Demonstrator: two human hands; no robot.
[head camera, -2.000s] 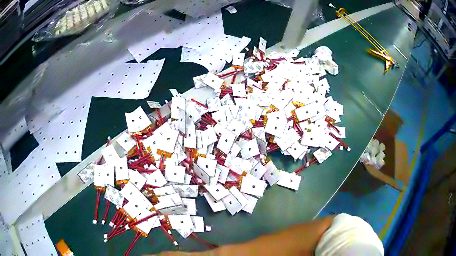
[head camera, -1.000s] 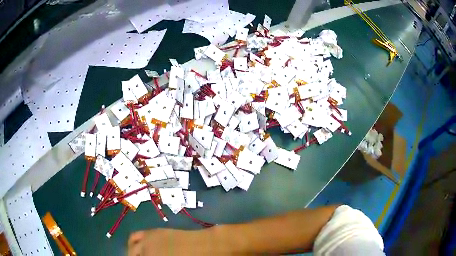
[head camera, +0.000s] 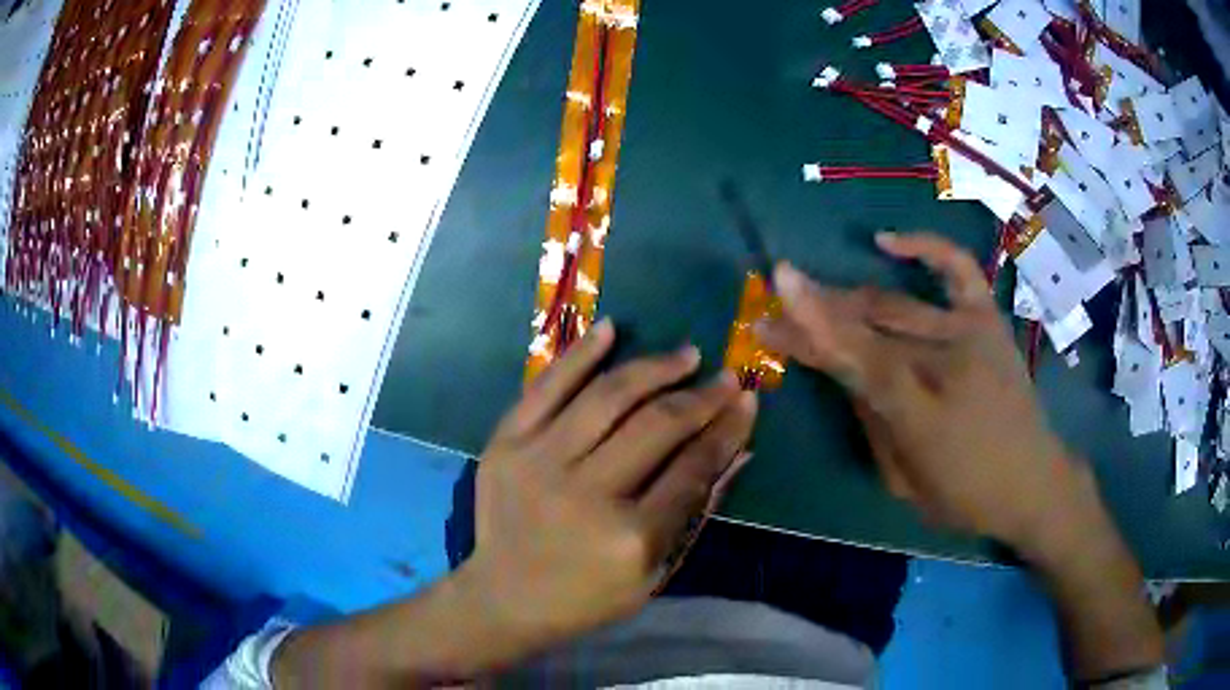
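Observation:
A small amber wired piece (head camera: 755, 330) is between my two hands over the green surface. My left hand (head camera: 594, 472) is palm down, its fingertips pinching the lower end of that piece, where dark-red wires run under the hand. My right hand (head camera: 931, 364) has its thumb and index finger at the upper end, with a blurred dark thin tool (head camera: 746, 227) pointing up from the fingertips. An overlapped amber strip (head camera: 590, 175) with red wires and white spots lies upright in view beyond my left hand, its lower end near my fingers.
A pile of wired pieces with white tabs (head camera: 1059, 263) lies at the right. A perforated white sheet (head camera: 317, 256) lies at the left, with finished amber rows (head camera: 169, 175) beside it. The green table's front edge crosses below my hands, with blue floor beyond.
The view has swung left from the pile to the strip and rows. Both hands now show; before, only one forearm with a white sleeve showed, with part of its hand one second ago.

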